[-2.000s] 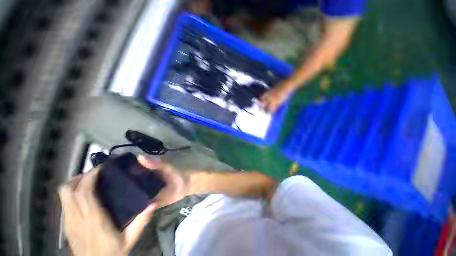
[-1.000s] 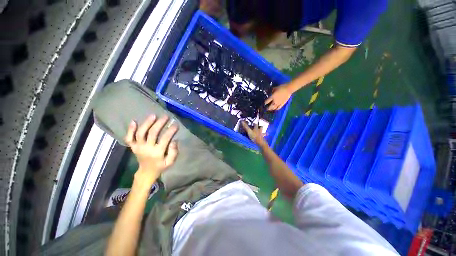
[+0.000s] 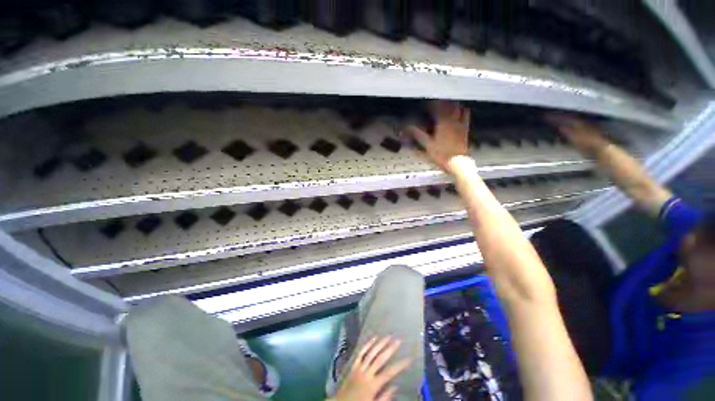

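My right hand [image 3: 445,139] reaches into the upper rack shelf [image 3: 259,176], just under the rail above. Its thumb is spread and no adapter shows in it; its fingertips are partly in shadow, near dark blocks. My left hand [image 3: 376,372] lies with fingers apart and empty on my trouser knee, cut off by the bottom edge. The blue plastic bin [image 3: 492,301] is low at the lower right, partly hidden by my right forearm. It holds black adapters [image 3: 462,321] and tangled cords over white patches.
A person in blue [image 3: 651,313] sits at the right, with a hand [image 3: 578,135] reaching into the same shelf. Rows of dark squares line the tiers. A worn rack edge rail [image 3: 313,72] crosses above my right hand. Green floor [image 3: 302,352] shows between my knees.
The view has turned from the bin to the rack. My right hand and the other person's hand have left the bin and are at the shelf. My left hand still rests on my leg.
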